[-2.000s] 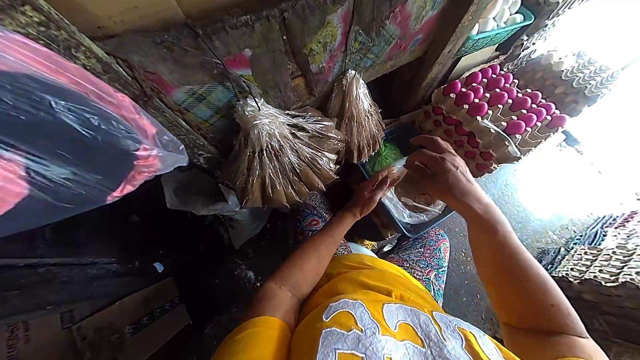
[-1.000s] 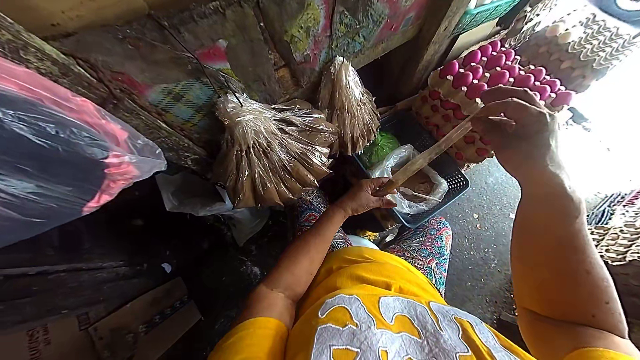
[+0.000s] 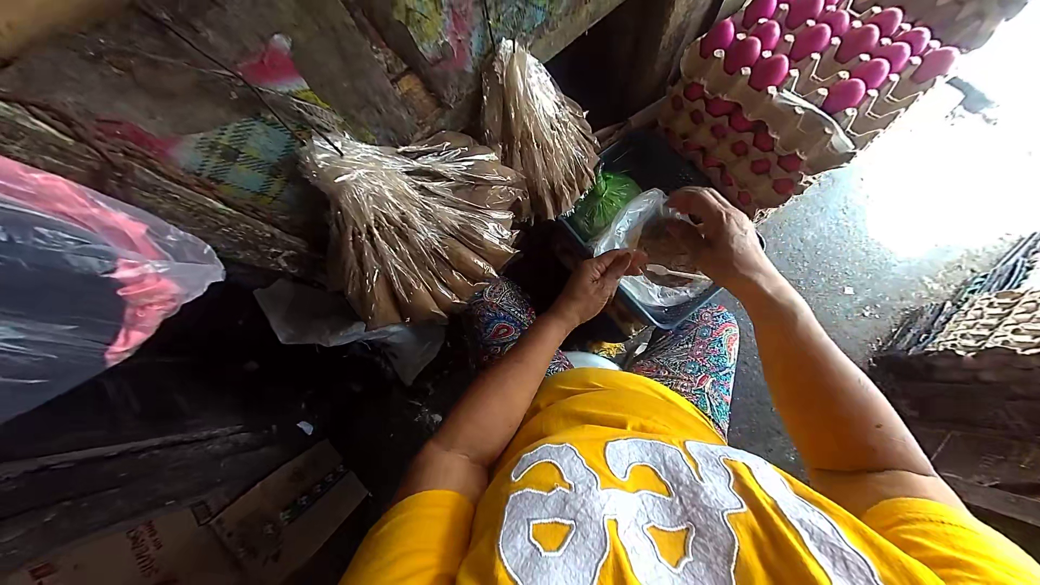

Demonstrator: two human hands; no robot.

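Note:
My left hand (image 3: 600, 284) has its thumb and fingertips pinched together at the near left rim of a dark plastic basket (image 3: 682, 315); what lies between them is too small to tell. Over the basket, my right hand (image 3: 719, 236) is curled around something thin and brownish, partly hidden by the fingers. Below both hands a clear plastic bag (image 3: 630, 227) lies in the basket with brown contents. Beside it sits a knotted green plastic bag (image 3: 605, 203). To the left hang bunches of small clear bags of brown powder, one large (image 3: 414, 236) and one narrower (image 3: 540, 134).
Stacked egg trays with pink eggs (image 3: 812, 41) stand beyond the basket at the right. More empty-looking egg trays (image 3: 991, 321) are at the right edge. A large clear bag with pink material (image 3: 138, 276) is at the left, and flattened cardboard (image 3: 284, 512) lies at lower left.
A long, narrow brownish strip stretched between my hands one second ago is no longer extended. My right hand has come down and closer to my left hand, over the basket.

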